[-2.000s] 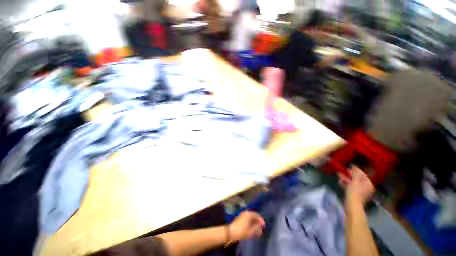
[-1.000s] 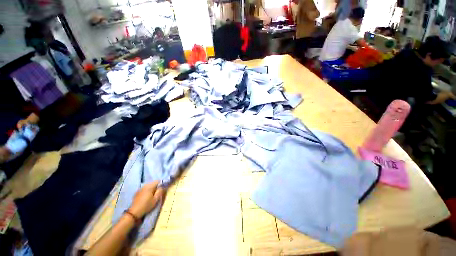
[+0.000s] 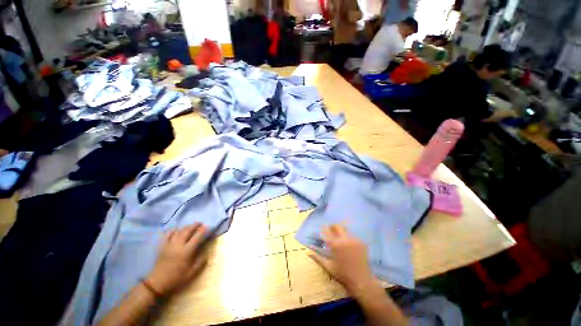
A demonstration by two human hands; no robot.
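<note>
A light grey-blue uniform jacket (image 3: 369, 204) is spread over the wooden table before me, with dark edging on its right side. My left hand (image 3: 181, 258) is on its left part, fingers bent over the cloth near its inner edge. My right hand (image 3: 345, 258) is at the lower edge of its right part, fingertips on the cloth. The right hand is blurred. A small dark spot shows by its fingers, and I cannot tell whether it holds a tool.
A heap of grey-blue garments (image 3: 239, 95) lies behind the jacket. Navy garments (image 3: 57, 245) and a stack of pale shirts (image 3: 121, 92) are at left. A pink bottle-shaped object (image 3: 439, 148) stands on a pink block (image 3: 446, 198) near the table's right edge (image 3: 503, 239). People sit beyond.
The view swung from the right side back over the table. My right hand, blurred at the bottom right a second ago, is now on the jacket's right part. The left hand stays on the left part.
</note>
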